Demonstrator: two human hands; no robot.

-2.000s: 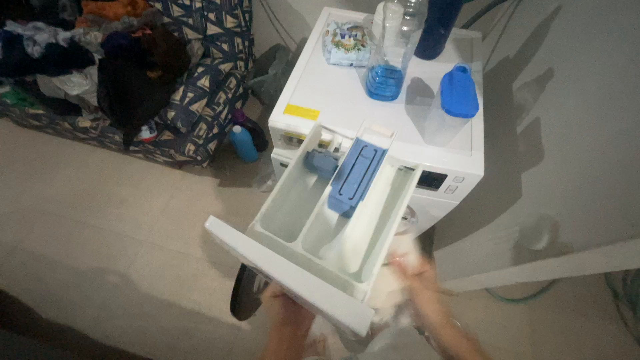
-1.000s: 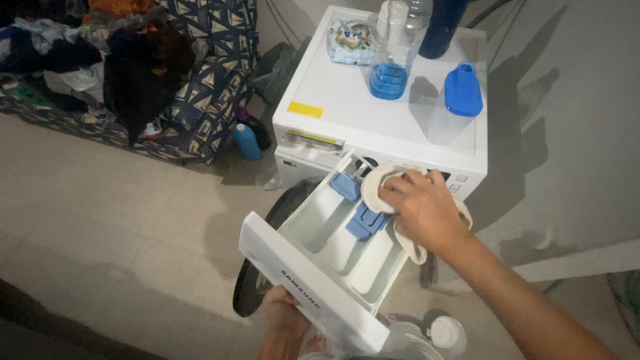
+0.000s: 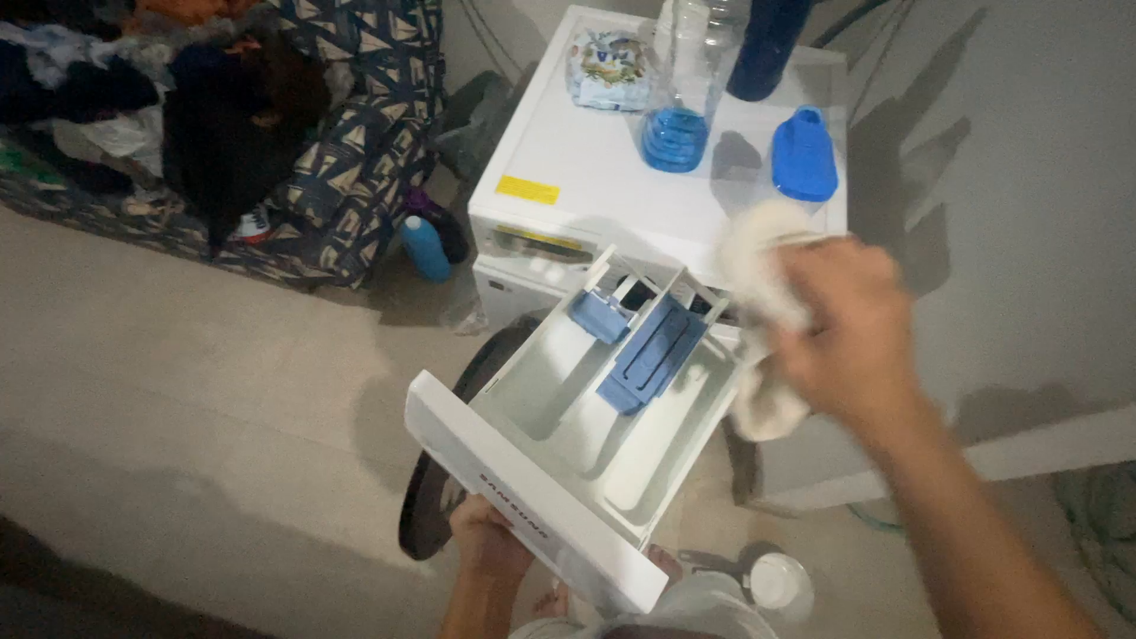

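Note:
My left hand (image 3: 490, 539) grips the white front panel of a Samsung washing machine's detergent drawer (image 3: 532, 497) from below. The drawer is held tilted in front of the machine, with a blue insert (image 3: 650, 355) in its middle compartment and a smaller blue piece (image 3: 600, 315) at the back left. Blurred by motion, my right hand (image 3: 848, 324) holds a crumpled off-white cloth (image 3: 768, 257) just right of the drawer's rear end. Part of the cloth hangs below the fingers.
On the white washing machine (image 3: 586, 160) stand a clear bottle with blue liquid (image 3: 674, 138), a dark blue bottle (image 3: 768, 49), a blue-lidded container (image 3: 803, 160) and a printed packet (image 3: 611, 67). A patterned sofa (image 3: 355, 169) holds clothes. A white cup (image 3: 777, 581) is on the floor.
My right hand with the cloth was below the drawer's right side, then over its rear compartments, and has since moved right, off the drawer. My left hand still holds the front panel.

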